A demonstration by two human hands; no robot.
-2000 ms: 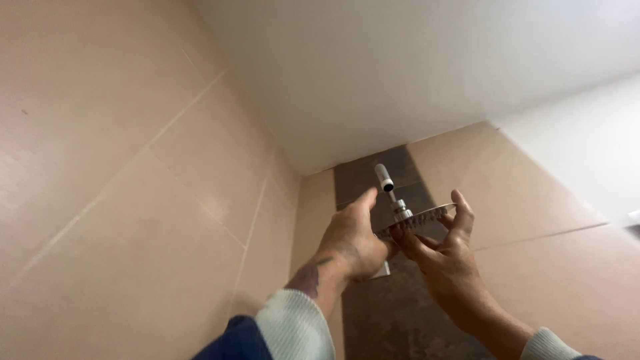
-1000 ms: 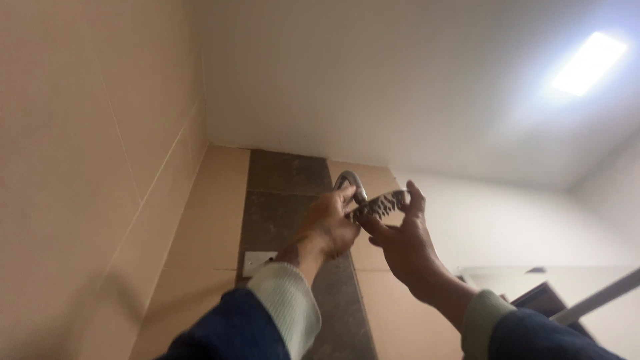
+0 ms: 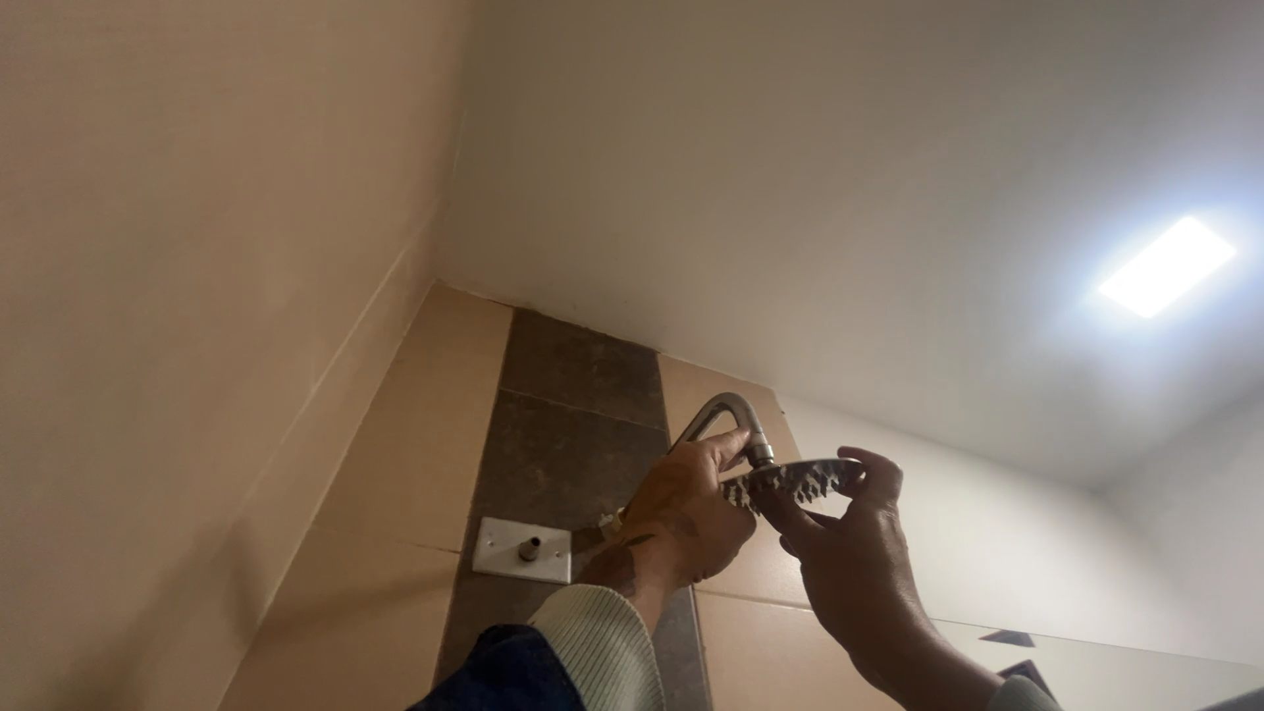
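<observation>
A round metal shower head, nozzles facing down, hangs below the end of a curved metal shower arm. My left hand is closed around the arm near the shower head, with a finger along the bend. With fingers under the disc and at its right rim, my right hand grips the shower head. Part of the arm and its wall end are hidden behind my left hand and wrist. A fitting shows just left of that hand.
A white wall plate with a short metal stub sits on the dark tile strip. Beige tiled wall rises at the left. Overhead are the ceiling and a lit lamp. A glass panel stands at the lower right.
The view has swung, bringing the lamp and wall plate into sight. The curved arm, seen nearly end-on at first, now shows its bend. Both hands stay at the shower head and arm.
</observation>
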